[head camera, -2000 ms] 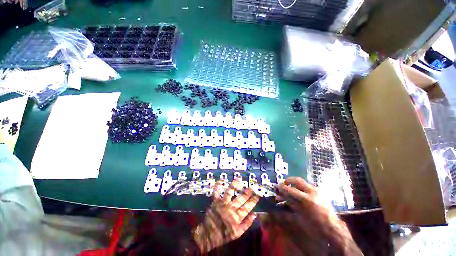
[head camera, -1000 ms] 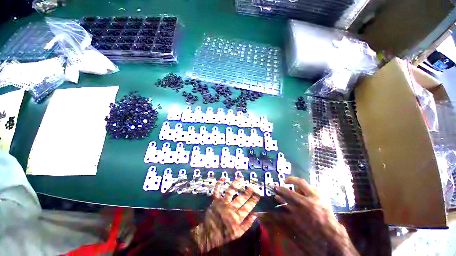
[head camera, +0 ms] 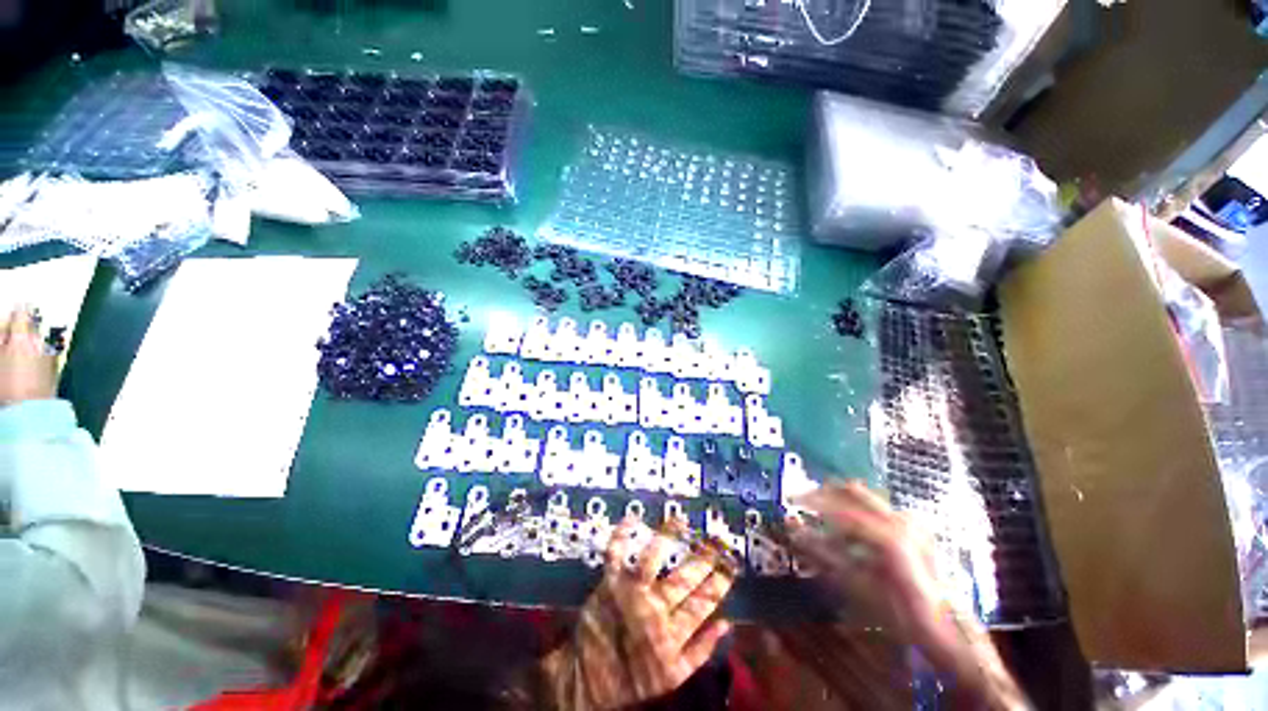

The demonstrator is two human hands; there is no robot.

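White holed plates (head camera: pixel 587 399) lie in four rows on the green table in front of me. Two plates at the right of the third row look dark (head camera: pixel 738 472). My left hand (head camera: pixel 651 606) rests palm down with spread fingers at the lower edge of the bottom row, over some of its plates. My right hand (head camera: pixel 873 553) is at the right end of that row and blurred; its fingertips are bunched, and I cannot tell what they hold. Thin dark, shiny pieces (head camera: pixel 508 525) lie across the bottom row left of my left hand.
Small black parts (head camera: pixel 598 278) lie below a clear blister tray (head camera: pixel 679 208). A glossy dark pile (head camera: pixel 387 338) is beside white paper (head camera: pixel 230 375). Gridded strips (head camera: pixel 960 445) and a carton (head camera: pixel 1112 458) stand right. Another person's sleeve (head camera: pixel 56 514) is at left.
The view has shifted slightly, moving the table's things right and down. My right hand is blurrier and its fingers have lifted a little. The other person's hand has appeared at the far left.
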